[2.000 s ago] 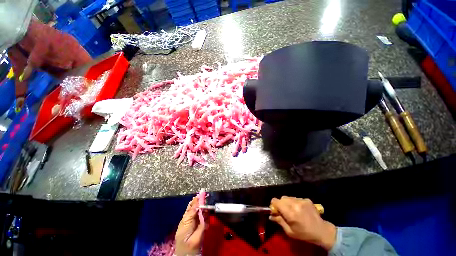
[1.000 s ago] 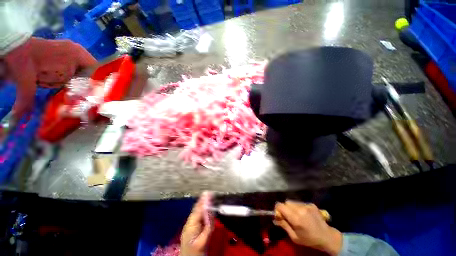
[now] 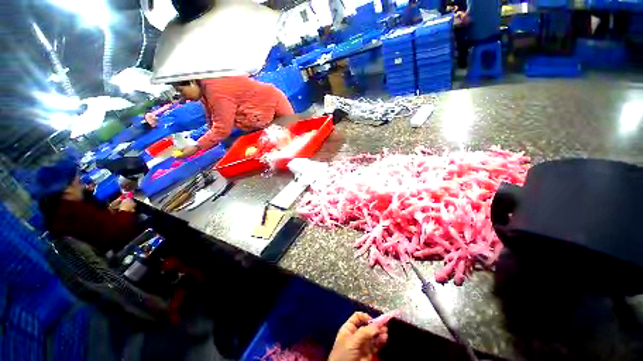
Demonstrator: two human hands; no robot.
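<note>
My left hand is at the bottom edge, partly cut off, with a pink moulded part held in its fingertips. The iron shows its thin metal shaft and pale sleeve at the lower right, its tip at the front edge of the heap of pink parts. The iron's handle is out of the picture, and my right hand is not visible. A blue bin below the bench edge holds pink pieces.
The black fan stands right of the heap. Left of it are a black phone, cardboard, a white cloth and a red tray. White cables lie at the back. Two people work at the left. Blue crates stand behind.
The view has swung left, so the bench things sit further right. The iron has left the part in my left hand and its tip is at the heap. My right hand has left the picture.
</note>
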